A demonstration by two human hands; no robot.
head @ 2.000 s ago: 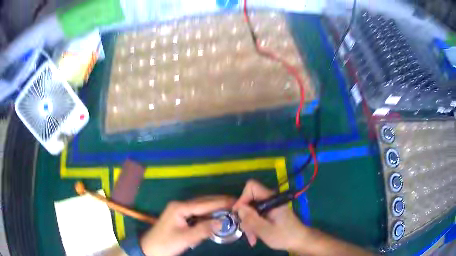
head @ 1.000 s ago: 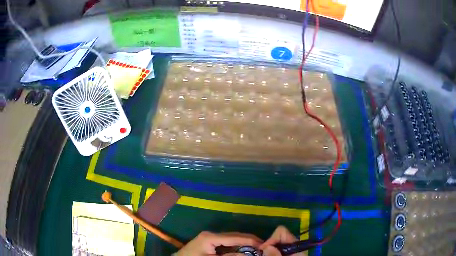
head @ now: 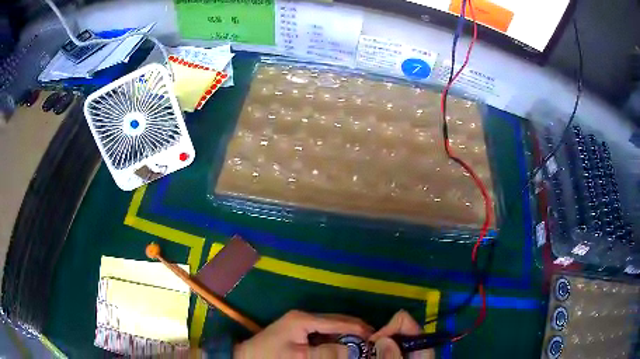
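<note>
A round metal unit (head: 353, 344), likely a speaker driver, is at the bottom edge between my hands, partly covered by fingers. My left hand (head: 305, 339) holds it, and an orange pen (head: 210, 296) runs out from beside this hand toward the upper left, its knob resting over the mat. My right hand (head: 400, 340) is against the unit's right side and holds a black test probe (head: 424, 341). Red and black test leads (head: 480, 196) run up from the probe. Both hands are cut off by the lower edge, and the probe tip is hidden.
A clear blister tray (head: 351, 147) lies over brown board ahead. A fan (head: 137, 126), yellow backing sheets (head: 144, 305) and a reddish-brown rectangle (head: 228, 266) are left. Dark parts trays (head: 586, 189) and a tray with round units (head: 596, 315) are right. A tray stack (head: 42, 210) stands far left.
The view has tilted up, so the bench sits lower and the monitor edge shows. My hands stay together on the unit, now nearer the bottom edge.
</note>
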